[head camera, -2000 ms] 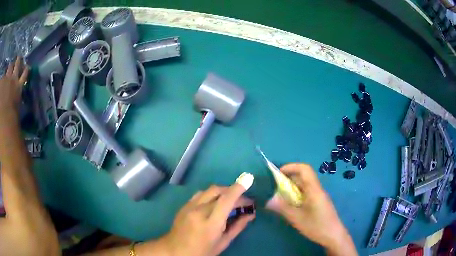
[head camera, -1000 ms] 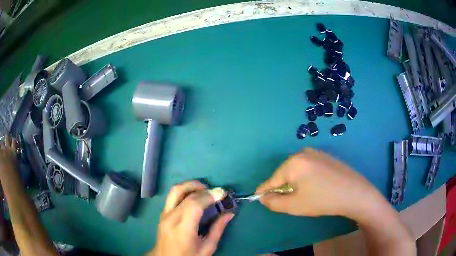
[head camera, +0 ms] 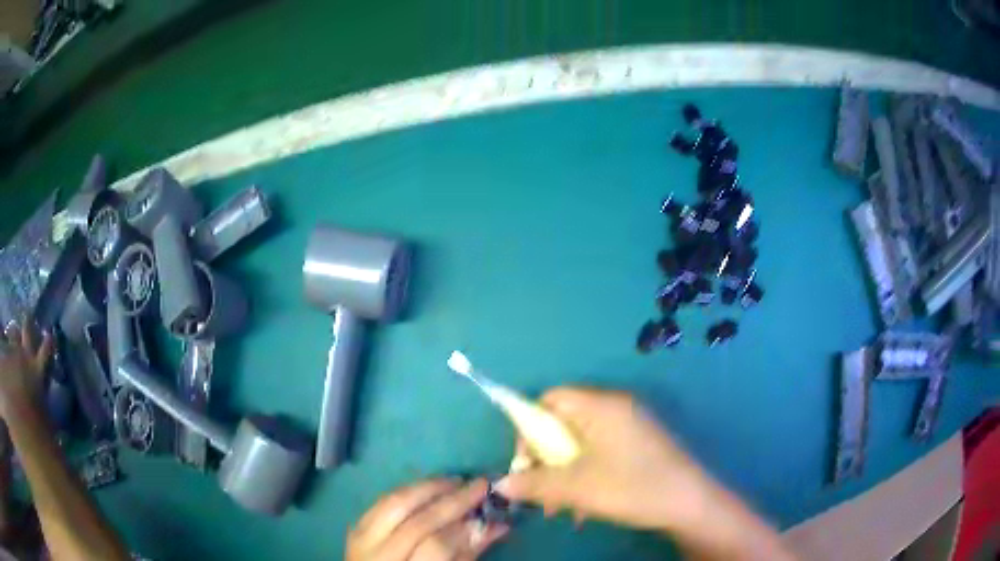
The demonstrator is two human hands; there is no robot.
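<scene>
My right hand holds a small screwdriver with a yellow handle; its pale, blurred tip points up and left above the mat. The fingertips of my right hand are at a small dark handle piece. My left hand holds that piece at the bottom edge of the view, and its fingers hide most of it. A grey dryer body lies on the mat ahead of my left hand, its handle towards me. Loose black buttons lie in a heap ahead of my right hand.
Several grey dryer bodies are piled at left, with another nearer me. Another person's arm reaches in at far left. Grey handle covers are piled at right. A white edge rail crosses behind, beyond the mat.
The screwdriver tip has left the dark piece and now points up-left. My right fingers have moved left onto the piece. The view has shifted slightly, so the bench parts appear lower.
</scene>
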